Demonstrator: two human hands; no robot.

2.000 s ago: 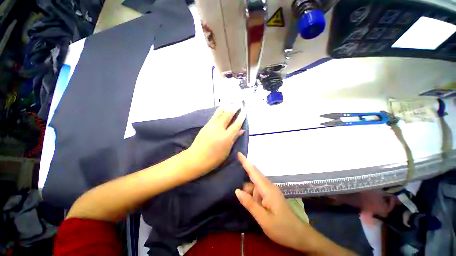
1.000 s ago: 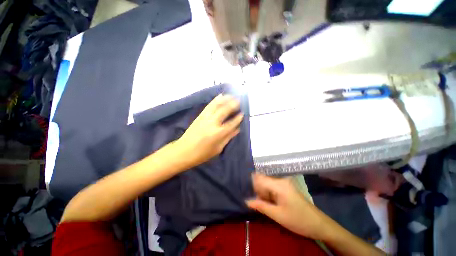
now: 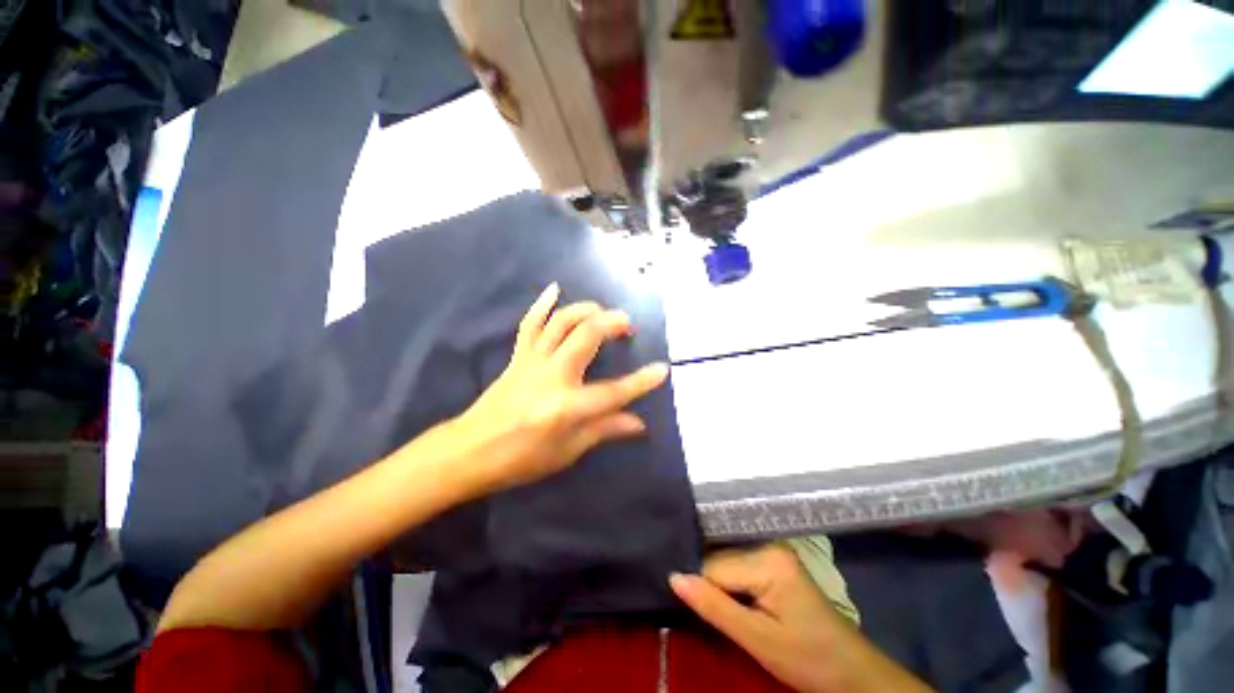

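Observation:
A dark grey-navy fabric panel (image 3: 447, 311) lies on the white machine table, its right edge running from the presser foot area (image 3: 647, 241) down over the table's front edge. My left hand (image 3: 562, 393) rests on the panel below the needle with its fingers spread, holding nothing. My right hand (image 3: 758, 602) pinches the panel's edge at the table front, near my lap, thumb on top. The needle itself is lost in the lamp's glare.
The machine head (image 3: 568, 95) stands above the panel. Blue-handled thread snips (image 3: 995, 301) lie right of the needle. A measuring tape (image 3: 880, 504) runs along the front edge. Another dark panel (image 3: 250, 230) lies left. Dark fabric heaps (image 3: 102, 95) are far left.
My left hand has moved down from the presser foot and its fingers have spread. My right hand has moved down and taken the panel's edge. The panel now lies flatter and reaches nearer the foot.

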